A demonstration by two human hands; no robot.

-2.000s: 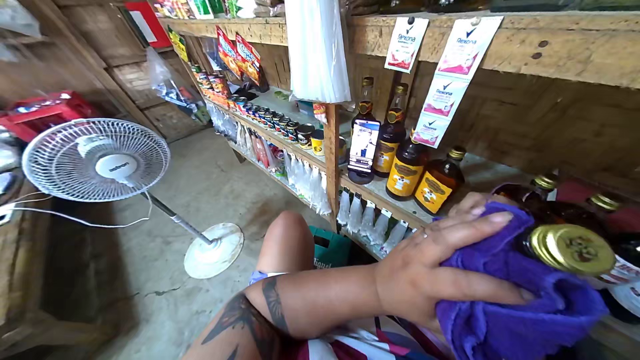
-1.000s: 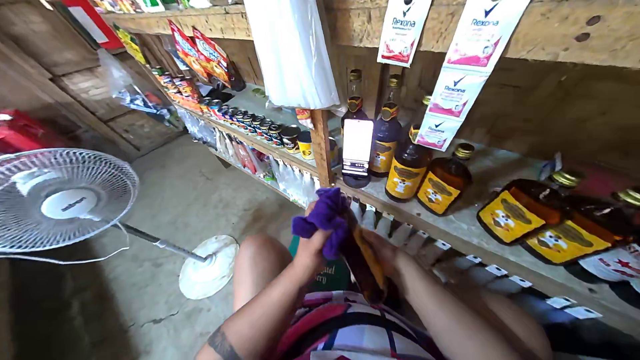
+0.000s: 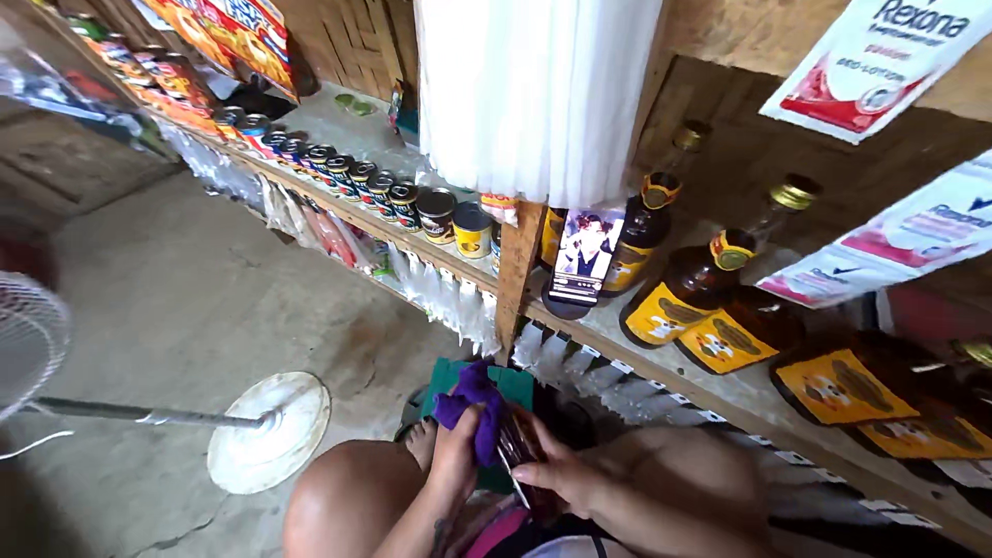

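Note:
Over my lap, my right hand (image 3: 554,469) is closed around a dark glass bottle (image 3: 523,449), which is tilted. My left hand (image 3: 459,438) grips a purple cloth (image 3: 474,407) and presses it against the bottle's upper end, so the neck is hidden. On the shelf in front of me stand several brown bottles with yellow labels (image 3: 668,314). A lit smartphone (image 3: 587,256) leans upright against the bottles by the wooden post (image 3: 518,271).
Cans (image 3: 403,205) line the shelf to the left. White plastic bags (image 3: 535,93) hang above the post, sachets (image 3: 876,62) at the right. Small filled bags (image 3: 442,298) hang below the shelf edge. A fan's round base (image 3: 267,430) stands on the concrete floor.
Two seconds ago one hand was at the right shelf with the cloth around a gold-capped bottle; now both hands are over my lap with cloth and bottle. The view has shifted.

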